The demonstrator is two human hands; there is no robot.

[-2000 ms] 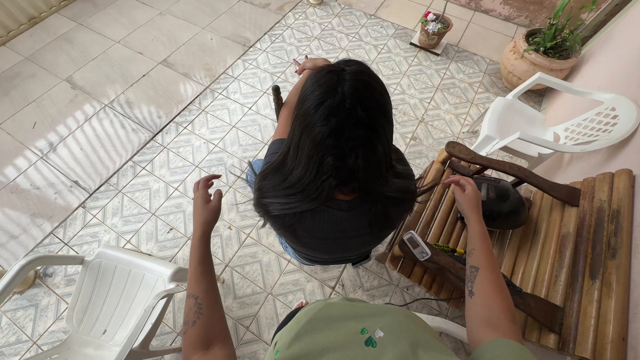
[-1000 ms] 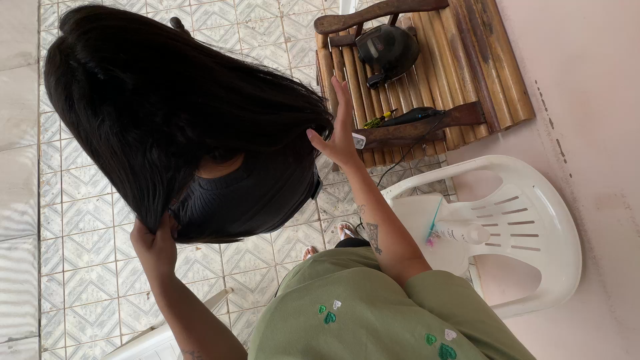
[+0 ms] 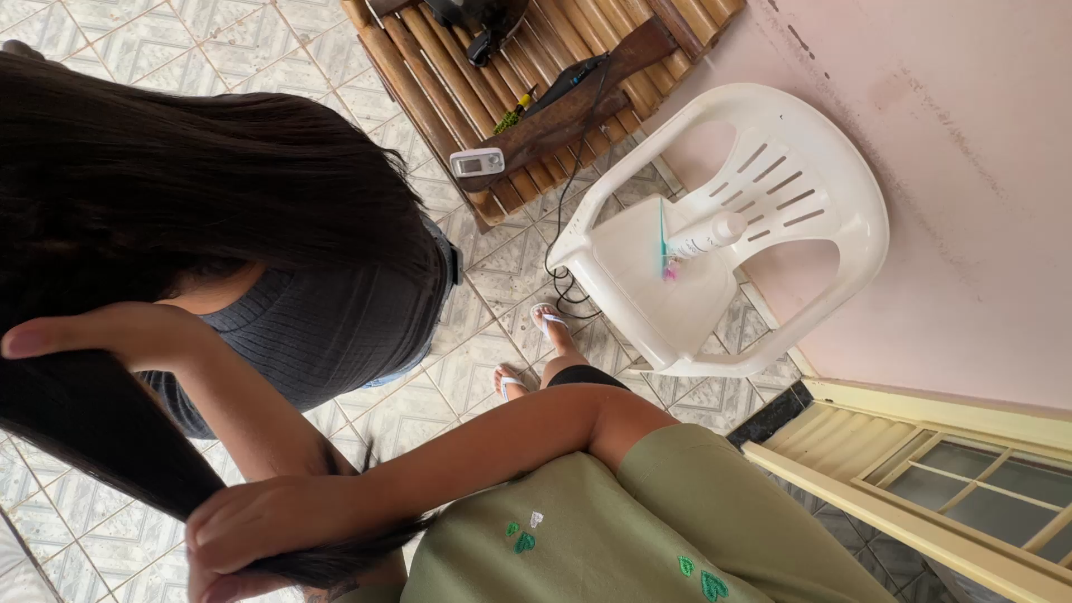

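Observation:
A person with long dark hair (image 3: 193, 184) and a dark ribbed top (image 3: 335, 327) is seen from above at the left. My left hand (image 3: 109, 335) is at a thick lock of that hair, thumb laid across the front and fingers hidden behind it. Lower down, my right hand (image 3: 251, 536) is closed around the same lock, whose loose ends stick out to the right of the fist. The lock is stretched between both hands, and my right forearm crosses in front of my left one.
A white plastic chair (image 3: 854, 201) holds a white bottle (image 3: 708, 236) and a teal comb-like item (image 3: 662, 234). Beyond is a bamboo bench (image 3: 435, 92) with a small white device (image 3: 476, 162), a black corded tool (image 3: 569, 79) and a dark helmet-like object (image 3: 481, 17). A cord (image 3: 559, 234) trails on the tiles.
Both hands were apart beside the head at first. My right hand has come across to the left and closed on the lock. The view has turned and shifted strongly.

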